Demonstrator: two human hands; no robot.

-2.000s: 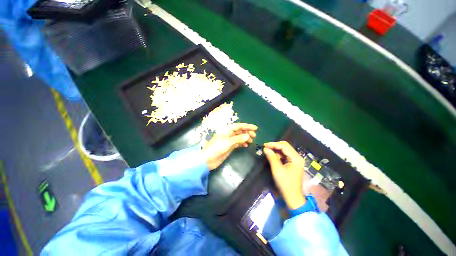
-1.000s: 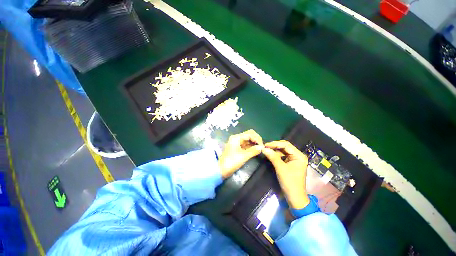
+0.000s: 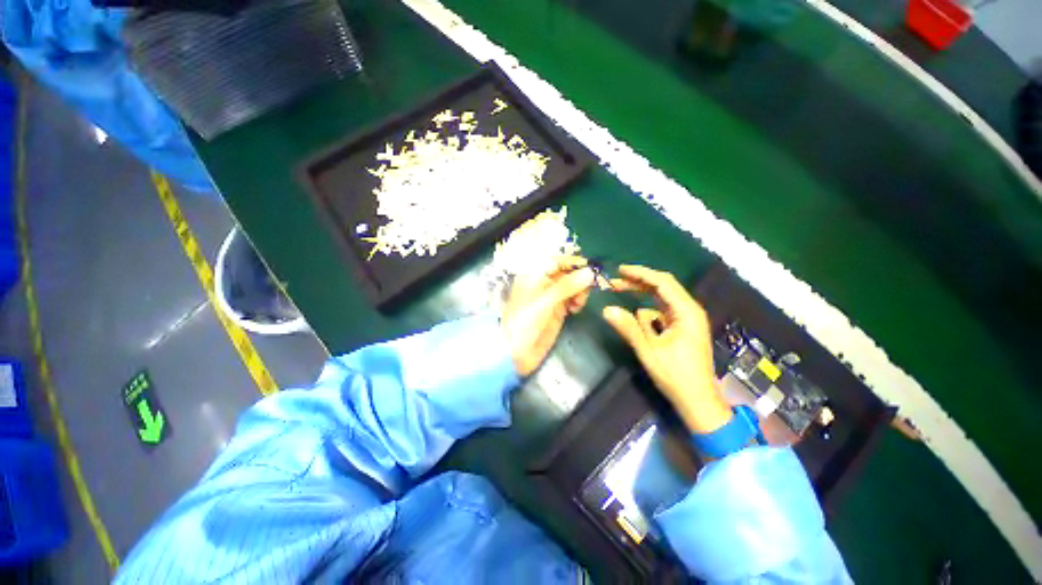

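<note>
My left hand [image 3: 542, 311] pinches a tiny dark part [image 3: 598, 272] between thumb and finger, in front of the loose pale heap. My right hand [image 3: 668, 343] is just to its right, thumb and index apart, the index fingertip near the part; whether it touches is unclear. Below and right, an open tablet unit [image 3: 640, 480] lies in a black assembly tray [image 3: 588, 417], partly hidden by my right sleeve. Its mainboard [image 3: 777, 383] shows a yellow patch beyond my right wrist, which wears a blue band.
A black tray [image 3: 344, 239] of cream-yellow slivers [image 3: 457, 189] lies upper left, with loose white strips [image 3: 537, 242] beside it. A ribbed clear sheet stack [image 3: 251, 63] and a blue sleeve are top left. A white rail [image 3: 686, 223] borders the green belt. A red box [image 3: 939, 21] is top right.
The hands, first apart then touching at the fingertips, are now slightly apart again. The dark part, earlier at my right fingertips, is now in my left. The camera view has shifted.
</note>
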